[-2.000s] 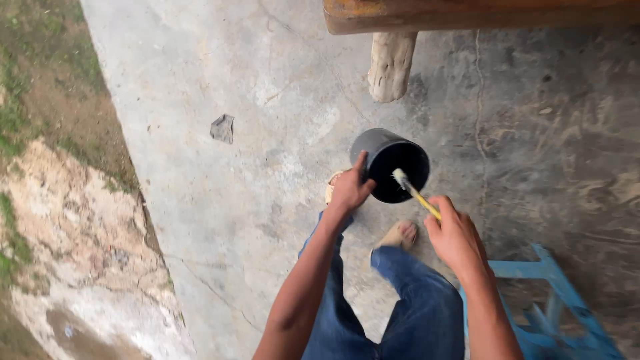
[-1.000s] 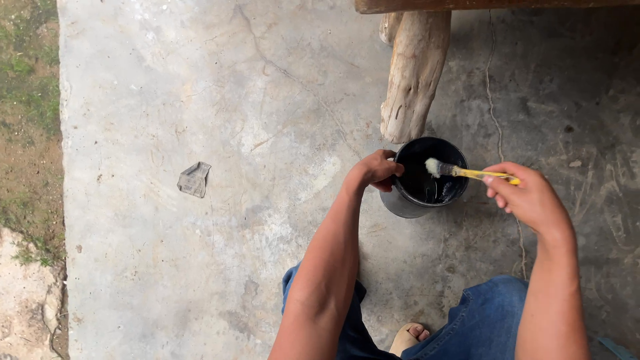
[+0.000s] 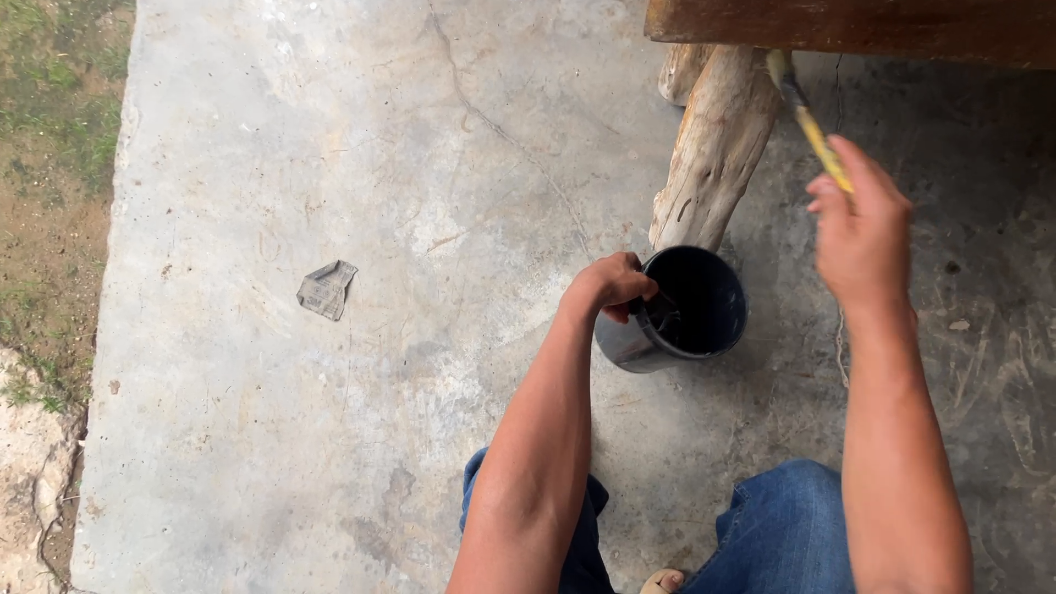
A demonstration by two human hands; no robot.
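Observation:
A black bucket (image 3: 627, 342) is tilted beside the foot of a pale wooden leg (image 3: 714, 153), its dark inside facing me. My left hand (image 3: 617, 285) grips the bucket's rim on its left side, thumb over the edge. In my right hand (image 3: 866, 219) is a paintbrush (image 3: 813, 132) with a yellow handle and pale bristles. The bristles are at the top of the wooden leg, close under the edge of a brown wooden top (image 3: 833, 31). Whether they touch the wood I cannot tell.
A creased piece of grey sandpaper (image 3: 327, 290) with printing lies on the cracked concrete floor (image 3: 396, 396). Grass and soil (image 3: 58, 181) border the slab at the left. My knees in blue jeans (image 3: 780, 528) and one foot (image 3: 662, 581) are at the bottom.
The brush, over the bucket's mouth in both earlier frames, has moved up and out to the wooden leg with my right hand. My left hand keeps hold of the bucket's rim.

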